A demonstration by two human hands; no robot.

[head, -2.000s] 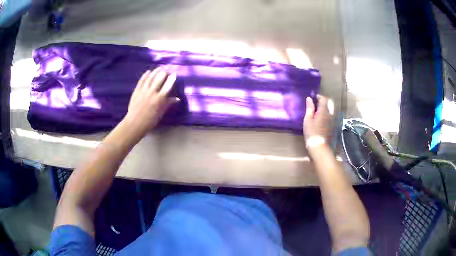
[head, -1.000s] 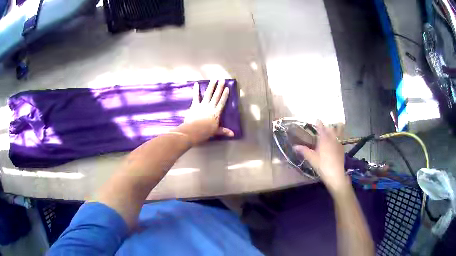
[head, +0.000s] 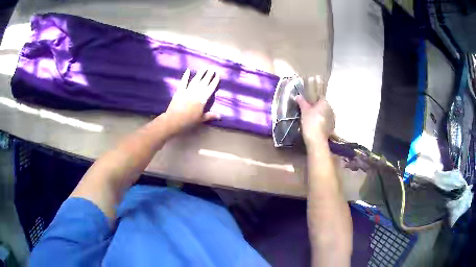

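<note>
The purple trousers lie flat in a long folded shape on the beige table, with sunlit patches and a crumpled left end. My left hand lies flat on the middle of them, fingers spread, holding nothing. My right hand grips the handle of the steam iron. The iron's silvery plate lies at the trousers' right hem end and covers it. The handle is mostly hidden by my hand.
A yellowish hose and dark cord run right from the iron. A lattice crate is below the table at right. A dark object is at the far edge. A whitish plastic piece hangs at right.
My right hand has closed on the iron and brought it left onto the hem end. My left hand has moved left from the hem end to the middle of the trousers. The view has shifted.
</note>
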